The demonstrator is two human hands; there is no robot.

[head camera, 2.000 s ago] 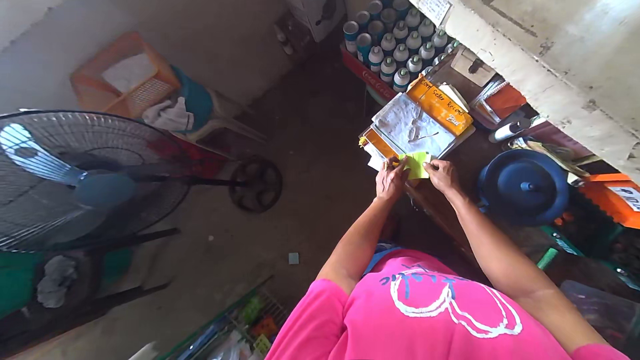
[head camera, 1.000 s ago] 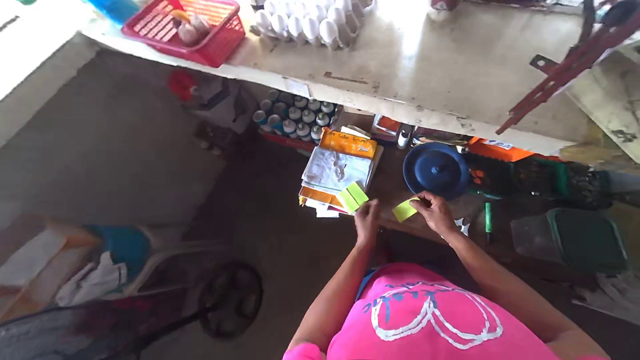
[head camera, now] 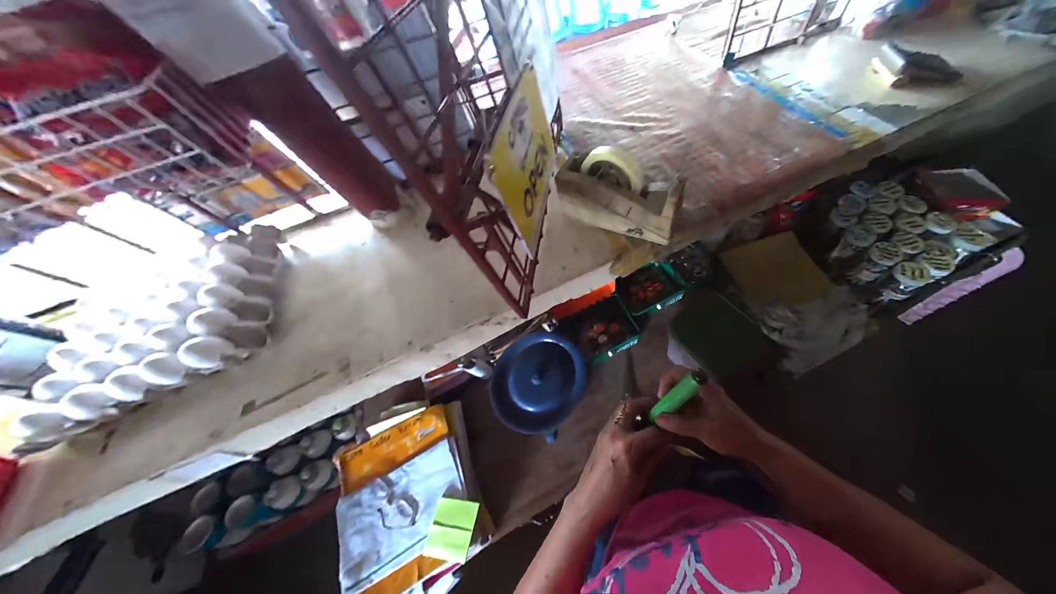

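A green marker pen with a dark end is held in my right hand, in front of my body. My left hand, with a ring on one finger, touches its lower end, so both hands close around the pen. A bit of yellow-green paper shows below the hands; which hand holds it is hard to tell. Light green paper notes lie on a plastic-covered stack of papers to the left. A blue round lidded container stands between that stack and my hands.
Above the lower shelf runs a worn counter edge with egg trays, a red metal grille and a tape dispenser. Green baskets, a dark green-lidded box and packed round cups lie to the right; several cans stand lower left.
The green marker, which lay on the lower shelf, is now in my hands. The left hand has let go of its green paper, now on the stack. The view has swung right.
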